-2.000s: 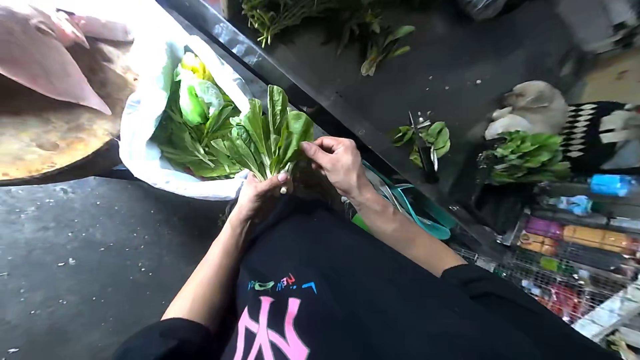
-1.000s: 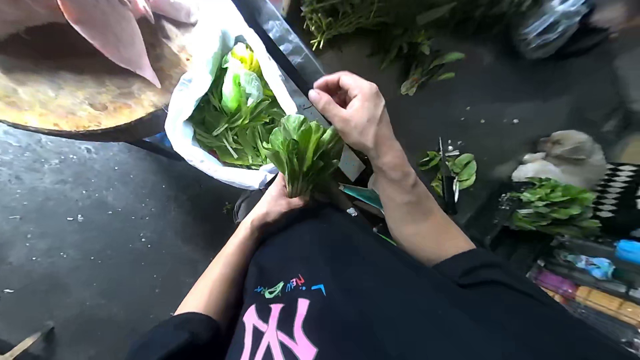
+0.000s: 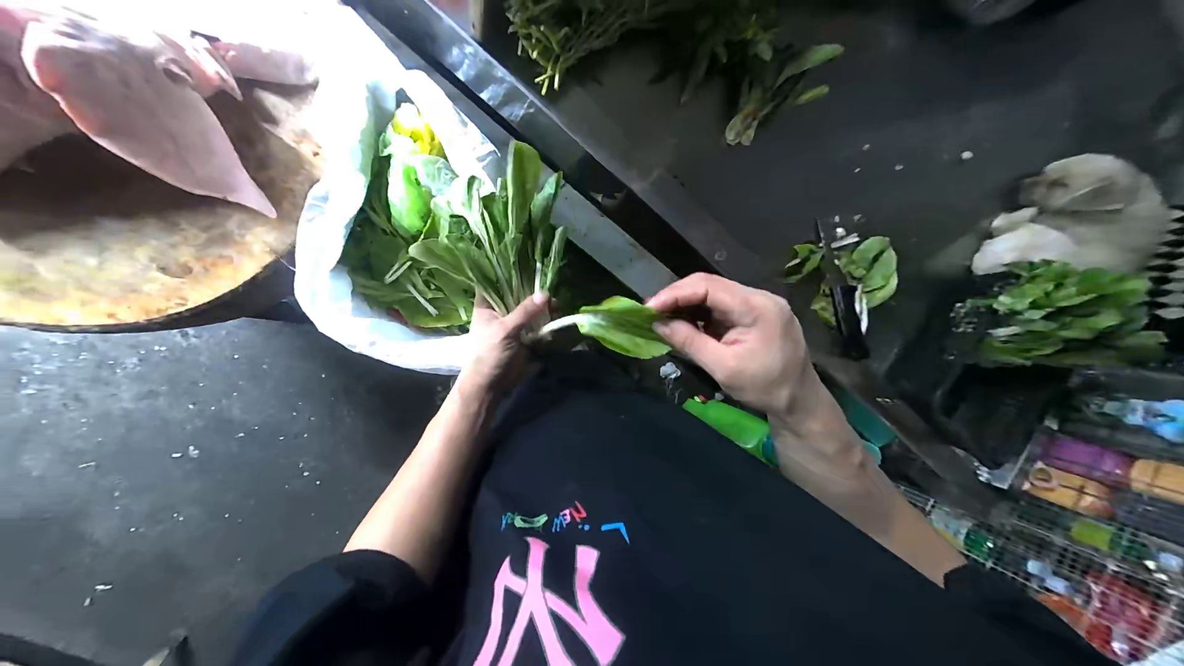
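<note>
My left hand is closed round the stems of a bunch of leafy greens, whose leaves fan upward over the mouth of a white plastic bag. My right hand pinches the tip of one green leaf between thumb and fingers. That leaf's pale stalk reaches left to the base of the bunch. Inside the bag lie more leafy greens, a light-green vegetable and something yellow, partly behind the bunch.
Raw meat lies on a round wooden block at upper left. A knife rests by loose leaves on the dark surface. Greens are heaped at right beside a pale bag. A wire basket holds packages.
My right hand, raised with no leaf in its fingers one second ago, now pinches a leaf. The bunch in my left hand has tilted, its leaves now spread over the bag.
</note>
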